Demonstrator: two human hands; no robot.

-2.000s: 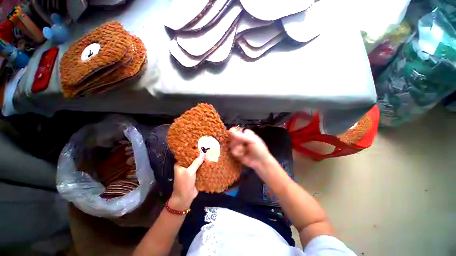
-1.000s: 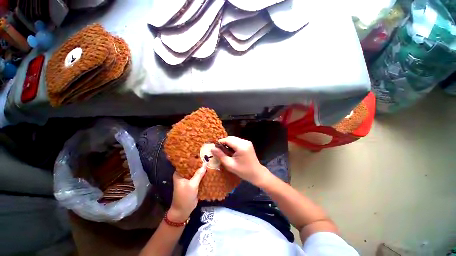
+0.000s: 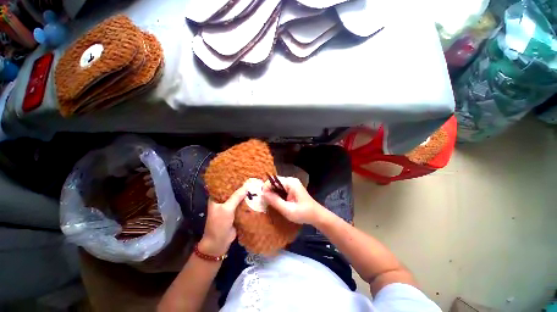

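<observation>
An orange-brown plush bear-face piece (image 3: 262,231) lies brown side up over my lap. My left hand (image 3: 223,222) grips its left edge, thumb on top beside the white oval muzzle patch (image 3: 257,203), which bears a small dark stitched mark. My right hand (image 3: 293,203) is at the patch's right side, fingertips pinched on it. A small dark tool, likely thread snips (image 3: 278,184), is tucked in my right hand and points up. A needle and thread cannot be made out.
The table holds a brown-side-up stack (image 3: 110,67), a red phone (image 3: 38,82) and white-side-up pieces (image 3: 241,39). An open clear bag of pieces (image 3: 79,219) stands left of my knees. A red stool or basket (image 3: 391,167) is under the table at right. Filled bags (image 3: 513,79) stand far right.
My right hand was raised off the piece's right edge, then came in to the muzzle patch, where it stays. The dark tool now shows more clearly. My left thumb has moved up slightly.
</observation>
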